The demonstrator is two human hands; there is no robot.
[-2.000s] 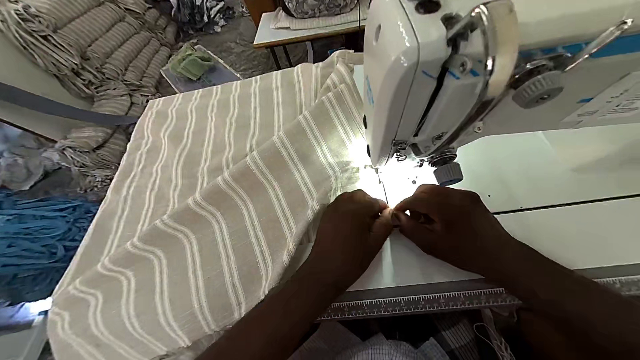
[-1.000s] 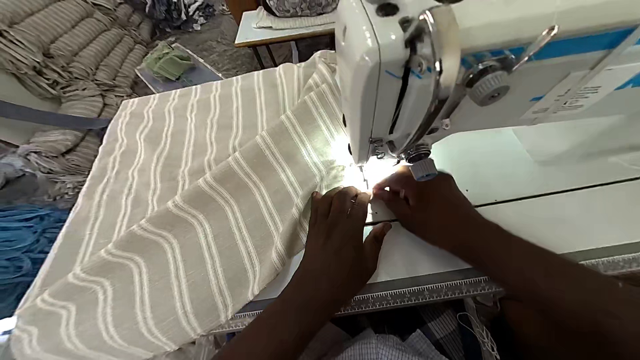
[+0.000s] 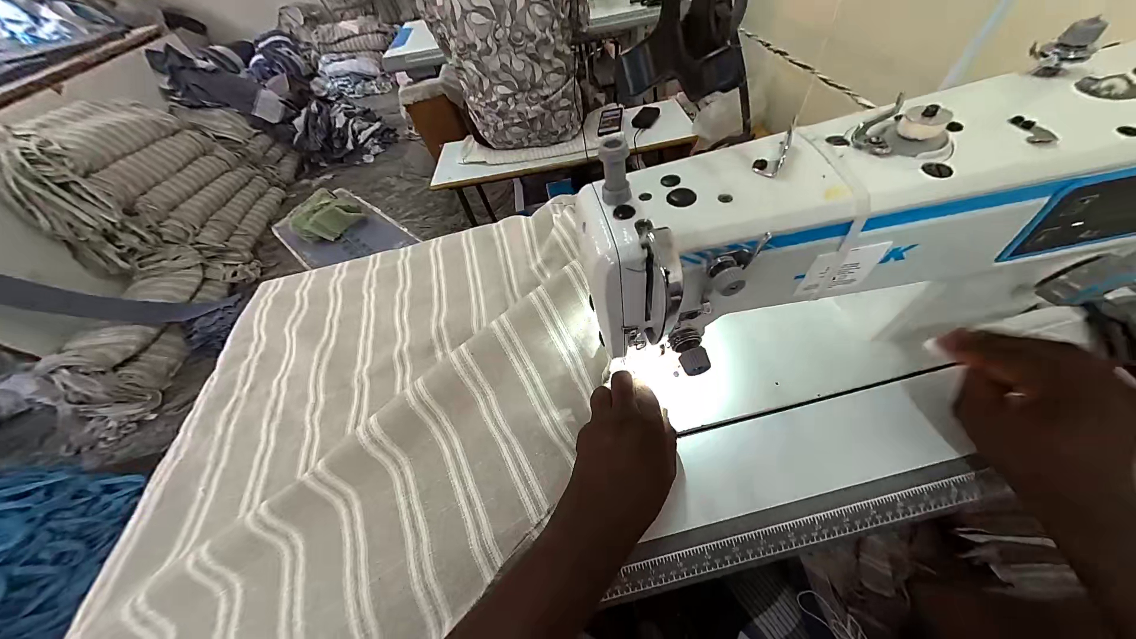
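Note:
A beige fabric with white stripes (image 3: 417, 417) lies over the left part of the sewing table, one layer folded across it. Its right edge reaches the lit needle area of a white industrial sewing machine (image 3: 754, 240). My left hand (image 3: 626, 444) presses at that edge, just in front of the needle, fingers bent; the needle tip is hard to see in the glare. My right hand (image 3: 1034, 399), blurred, is over the right side of the table, away from the fabric. Something small and white shows at its fingertips, too blurred to name.
A ruler strip (image 3: 799, 532) runs along the table's front edge. Rolled striped cloth bundles (image 3: 169, 169) and blue fabric strips (image 3: 62, 541) are piled at the left. Behind stand a small table (image 3: 470, 173) and a board with green cloth (image 3: 327, 216). A person in patterned clothing (image 3: 519, 71) is beyond.
My right hand has left the needle area and moved to the right. My left hand remains by the needle at the fabric's edge. The view has swung up and right.

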